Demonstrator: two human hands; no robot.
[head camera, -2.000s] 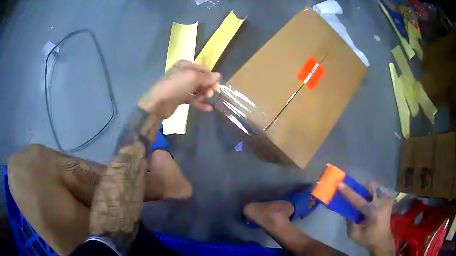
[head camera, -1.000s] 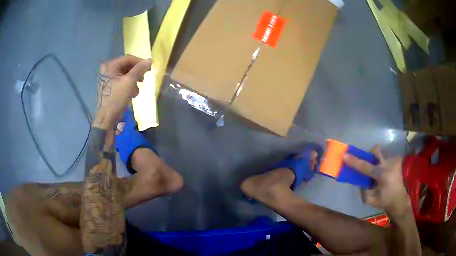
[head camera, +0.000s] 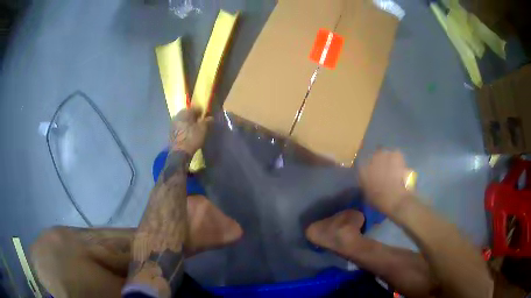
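The closed corrugated carton (head camera: 273, 99) lies on the floor in front of me, with an orange-red sticker (head camera: 327, 49) across its seam. Shiny clear tape runs along the seam and shows at the near edge. My left hand (head camera: 191, 129) is over two yellow strips (head camera: 211, 61) left of the carton; red shows at their edges. Whether it grips one is hidden. My right hand (head camera: 384, 177), blurred and curled, is just off the carton's near right corner. A small yellow spot shows beside it, but the tape gun cannot be made out.
A thin strapping loop (head camera: 131, 169) lies at the left. More yellow strips (head camera: 468, 38) lie at the upper right. Brown cartons (head camera: 509, 110) and a red plastic stool (head camera: 509, 209) stand at the right edge. My feet are near the carton, and a blue seat edge (head camera: 273, 285) shows below.
The blue and orange tape gun, seen in my right hand before, no longer shows. My right hand has moved left toward the carton. My left hand has moved from the carton's tape onto the yellow strips.
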